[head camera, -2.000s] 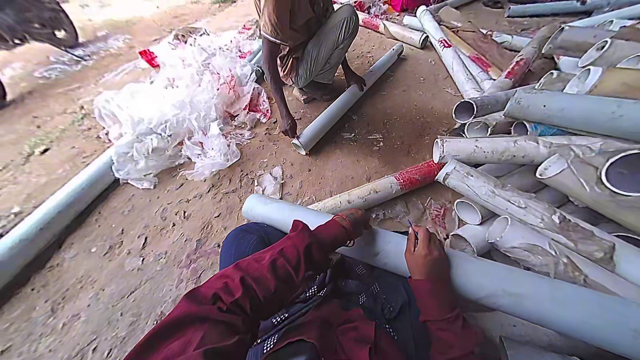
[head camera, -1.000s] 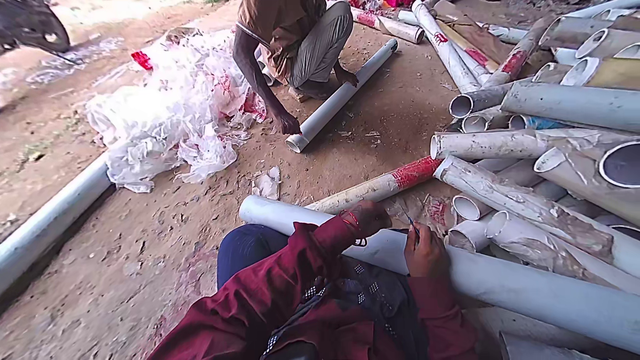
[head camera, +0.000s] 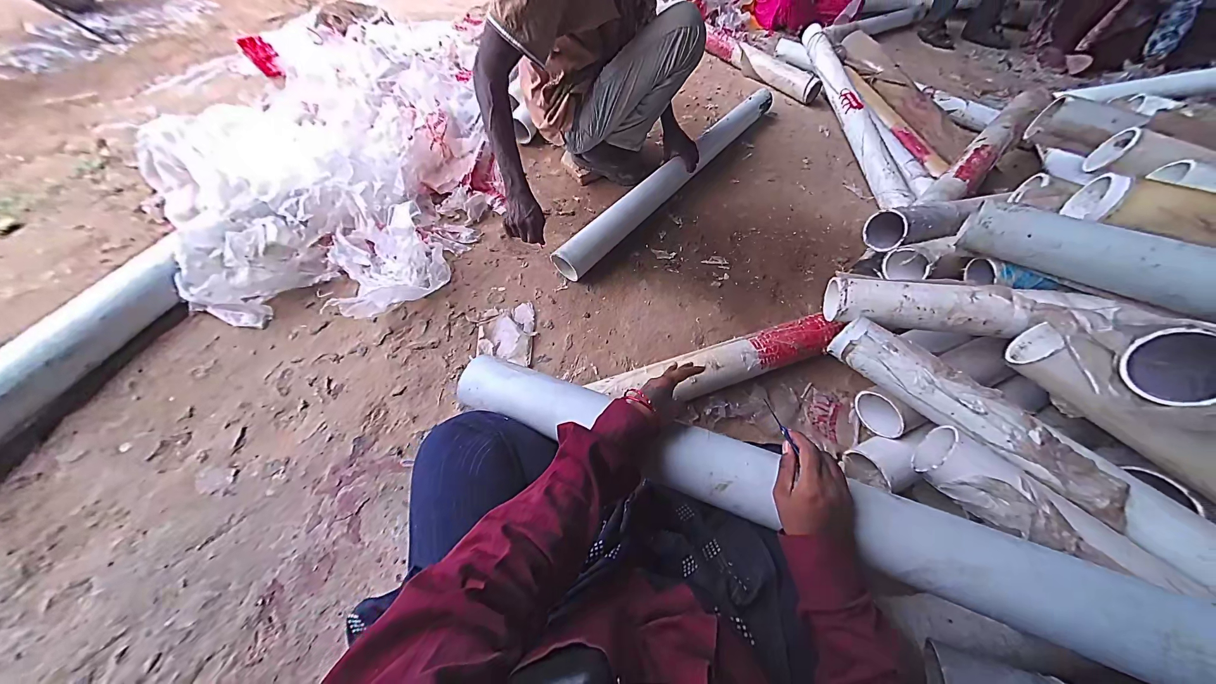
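Note:
A long pale grey plastic pipe lies across my lap, running from the middle down to the lower right. My left hand is laid over its upper side, fingers stretched out and holding nothing that shows. Resting on the same pipe further right, my right hand grips a thin pointed tool with a dark handle, its tip pointing up and left. Just beyond my hands, a dirty pipe with a red-marked end lies on the ground.
Many used pipes are heaped at the right. Crumpled white plastic film is piled at the upper left, beside a pale pipe. Ahead, a crouching person has one hand on a grey pipe. More people are at the upper right.
My left hand has opened out, its fingers now extended beyond the pipe. The crouching person's hand has come off the near end of their pipe.

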